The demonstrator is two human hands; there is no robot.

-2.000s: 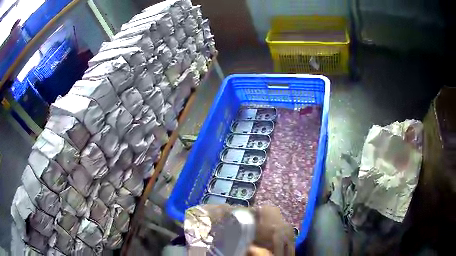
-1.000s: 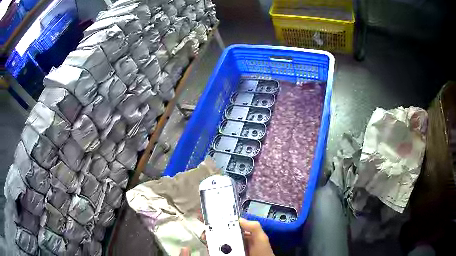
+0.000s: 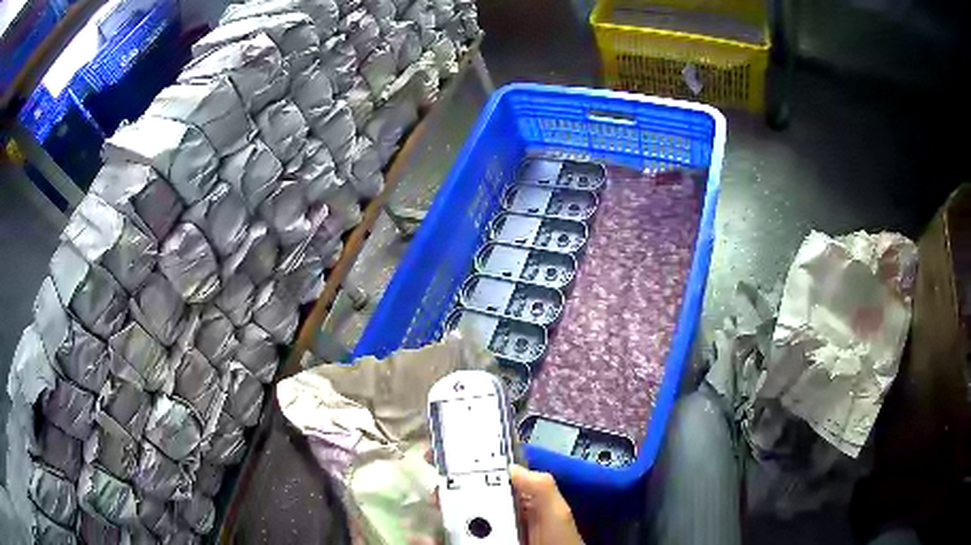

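Note:
A silver-white lock housing with rounded ends is held upright at the bottom centre. It has a pale rectangular recess and a dark round hole near its lower end. My right hand grips its right edge, cut off by the bottom edge. A crumpled grey-beige wrapping paper lies spread open behind and left of the housing. My left hand cannot be made out; a small skin-coloured bit shows at the housing's left edge. The blue crate holds a row of housings along its left side and one at its near end.
A mottled pink-red layer lies in the crate. Wrapped housings are banked on the wood-edged bench at left. Discarded paper lies right of the crate. A yellow crate stands behind. A brown drum or carton is at far right.
Since two seconds ago, the blurred housing and paper have become distinct, with the paper spread open. Over the last second the housing has barely moved, and a left fingertip has dropped out of view.

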